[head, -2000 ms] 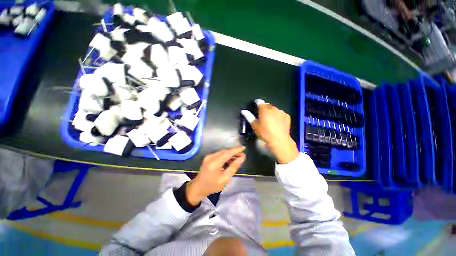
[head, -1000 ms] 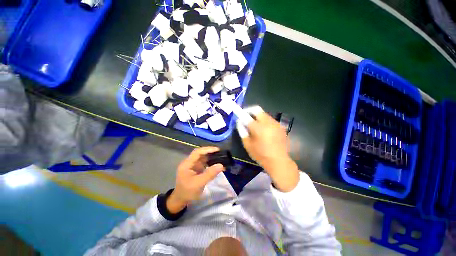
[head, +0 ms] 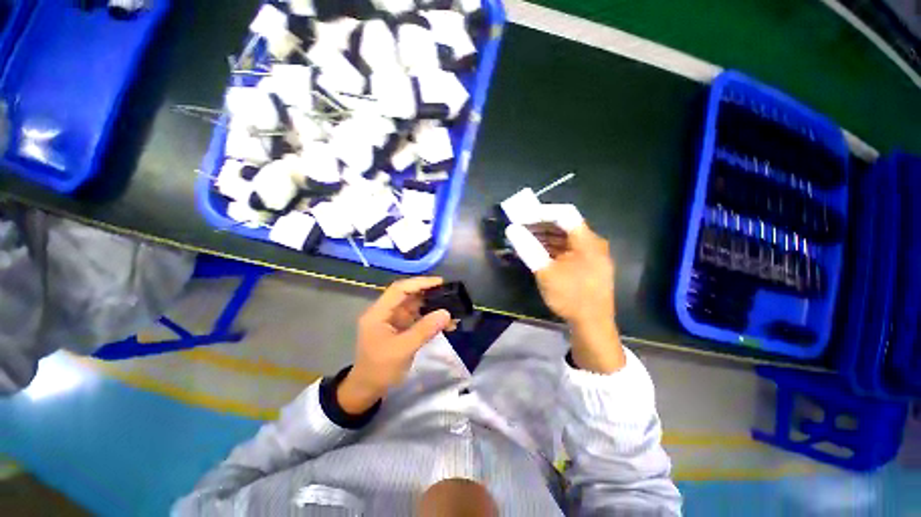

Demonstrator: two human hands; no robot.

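My left hand (head: 392,331) holds a small black unit (head: 447,301) between thumb and fingers at the bench's front edge. My right hand (head: 578,271), with white finger cots, has its fingertips at a black-and-white part (head: 521,206) with a pale lead sticking out to the right. The fingers seem to hold this part, above a dark item (head: 495,230) on the bench that is partly hidden. The parts tray (head: 456,192), heaped with black-and-white parts, is left of my right hand. The finished-unit tray (head: 693,242) at right holds rows of black units.
Stacked blue trays (head: 889,293) stand at the far right. Another blue tray (head: 63,111) is at the far left, with a few parts at its top. The bench's front edge (head: 303,277) runs above blue stool legs (head: 237,311). Another person's pale sleeve (head: 86,273) is at left.
My right hand has moved right, away from the parts tray, and now has a black-and-white part at its fingertips. My left hand took up the black unit between the first two frames and still holds it.
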